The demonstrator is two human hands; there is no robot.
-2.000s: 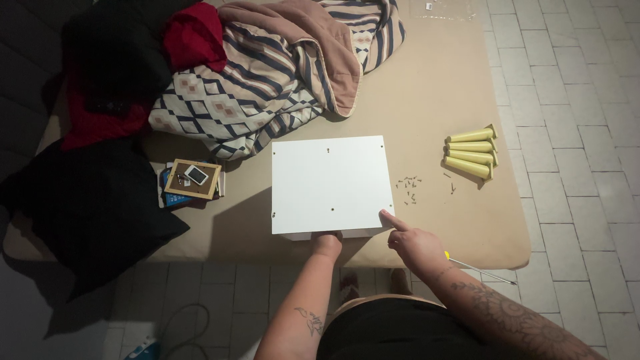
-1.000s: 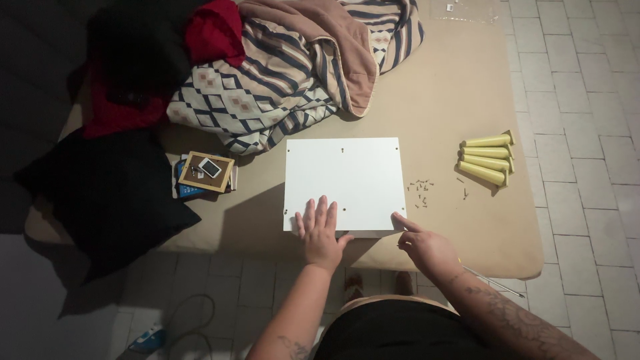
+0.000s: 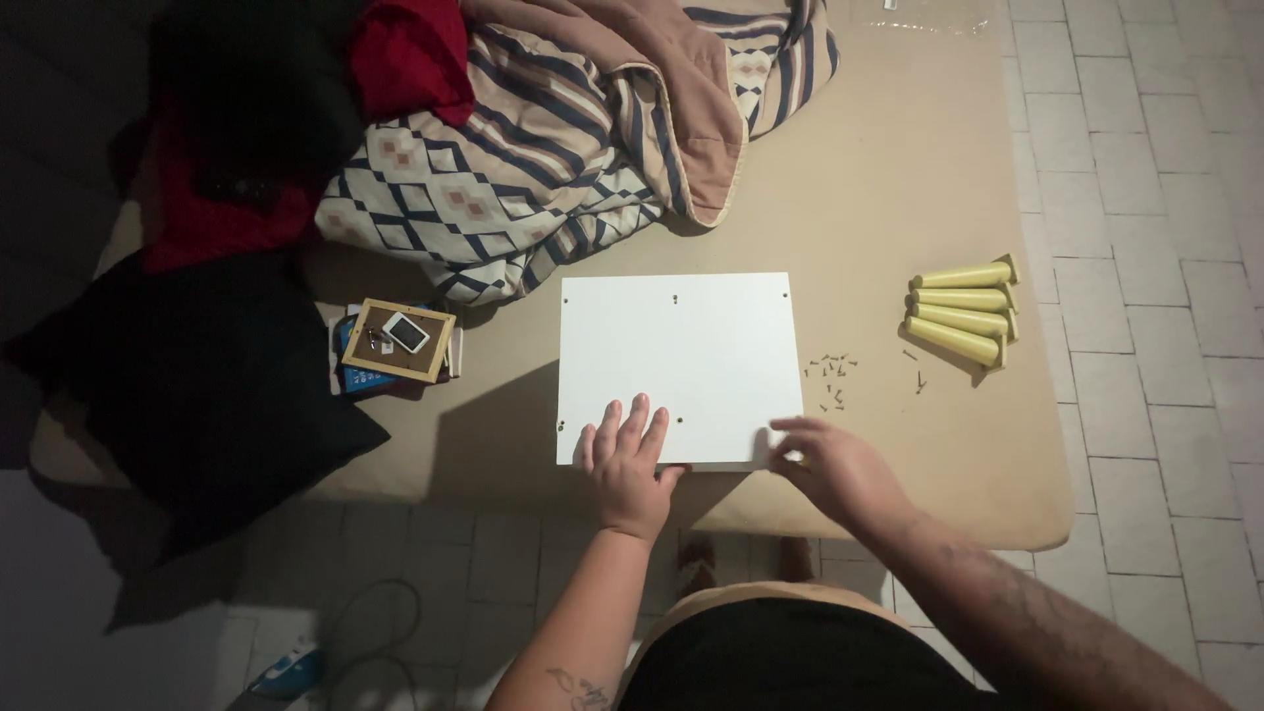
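Note:
A white box-like furniture piece (image 3: 681, 355) lies with its holed panel facing up, near the front edge of the padded surface. My left hand (image 3: 632, 469) rests flat on its front part, fingers apart, thumb at the front edge. At the front right corner is my right hand (image 3: 839, 469), fingers curled with a small yellow spot between them; what it holds is mostly hidden. Several small screws (image 3: 831, 367) lie scattered right of the panel, and a few more screws (image 3: 920, 382) lie farther right. Beyond them, several yellow tapered furniture legs (image 3: 958, 321) lie side by side.
A patterned blanket (image 3: 513, 168) is heaped at the back. On the left are a black cushion (image 3: 207, 395) and a wooden frame (image 3: 400, 341) with a small white device (image 3: 406, 333) on it, over books. A clear plastic bag (image 3: 928, 20) lies at the back right.
My left hand has come from the box's front edge onto its top. My right index finger no longer points onto the corner; the fingers are curled. The screwdriver shaft seen beside my right hand is out of sight.

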